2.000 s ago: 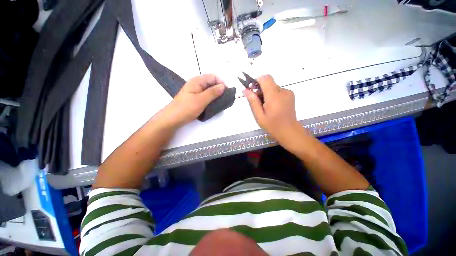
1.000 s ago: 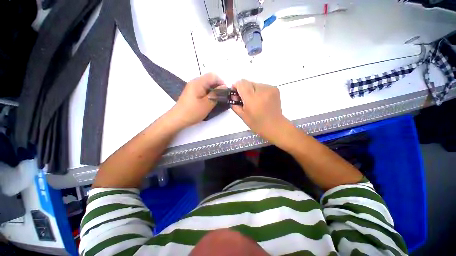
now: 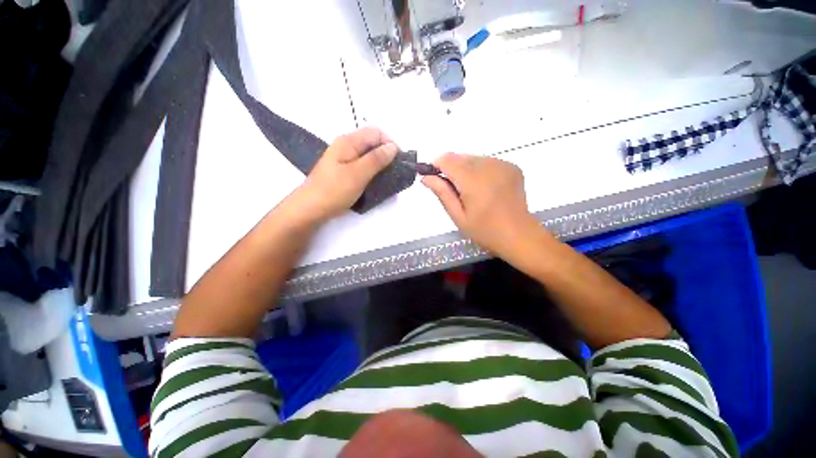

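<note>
My left hand (image 3: 344, 177) pinches the dark grey fabric strip (image 3: 387, 181) near its folded end, over the table's front part. The strip runs from my left hand back up to the left. My right hand (image 3: 481, 199) is closed around black thread snips (image 3: 428, 168). The snips point left, and their tips touch or lie very close to the strip end. The exact blade position at the fabric is too small to tell.
A bundle of grey strips (image 3: 96, 192) hangs over the table's left side. The presser foot (image 3: 407, 61) and grey-blue round attachment (image 3: 448, 73) are behind my hands. A checked strip (image 3: 684, 146) lies at right. A blue bin (image 3: 720, 313) is below right.
My right hand brought the snips left to the strip end, worked close against my left hand, then drew back slightly right. More of the strip end shows now than one second ago.
</note>
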